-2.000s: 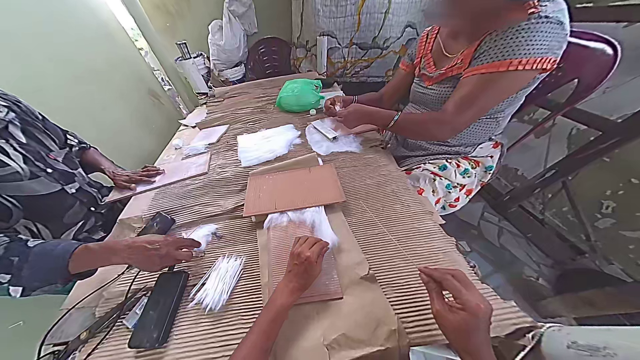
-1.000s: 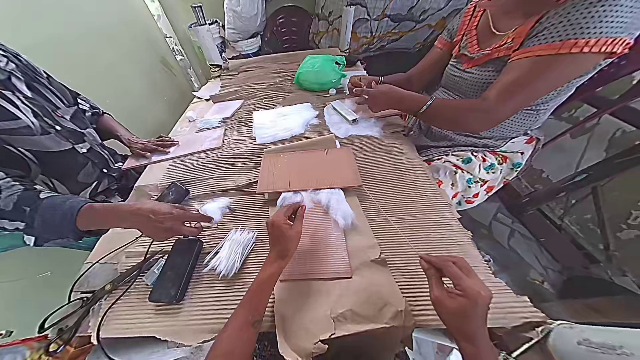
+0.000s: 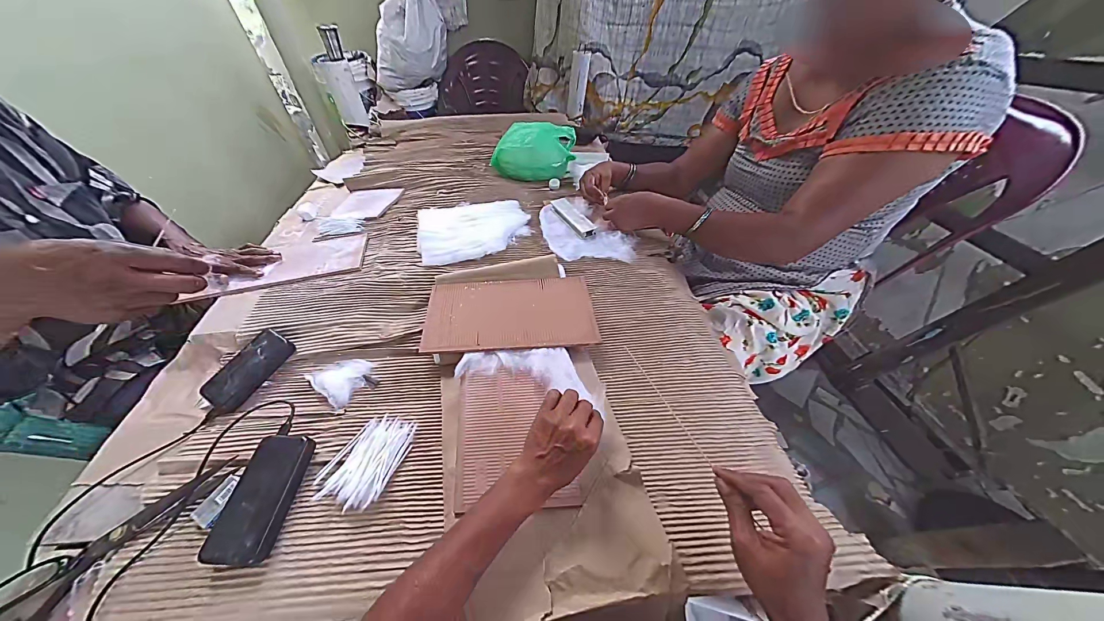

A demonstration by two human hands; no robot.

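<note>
My left hand (image 3: 562,438) is curled at the right edge of a ribbed reddish-brown board (image 3: 496,448), touching the white cotton (image 3: 539,366) laid over the board's far end; what its fingertips hold is hidden. A second, larger brown board (image 3: 511,315) lies just beyond, partly over the cotton. My right hand (image 3: 780,535) is above the corrugated cardboard to the right, thumb and forefinger pinched together; whether something thin is between them cannot be told. A bundle of thin white sticks (image 3: 369,461) lies left of the ribbed board, with a cotton tuft (image 3: 338,381) beyond it.
Two black power banks (image 3: 257,500) with cables lie at the left. Cotton sheets (image 3: 470,233) and a green plastic bag (image 3: 533,151) are farther back. One person works at a pale board (image 3: 319,263) on the left; another sits at the right. Another hand (image 3: 112,280) reaches in from the left.
The other person's hand at the left has moved from the cotton tuft to over the pale board. My left hand has shifted from the cotton's middle toward the ribbed board's right edge.
</note>
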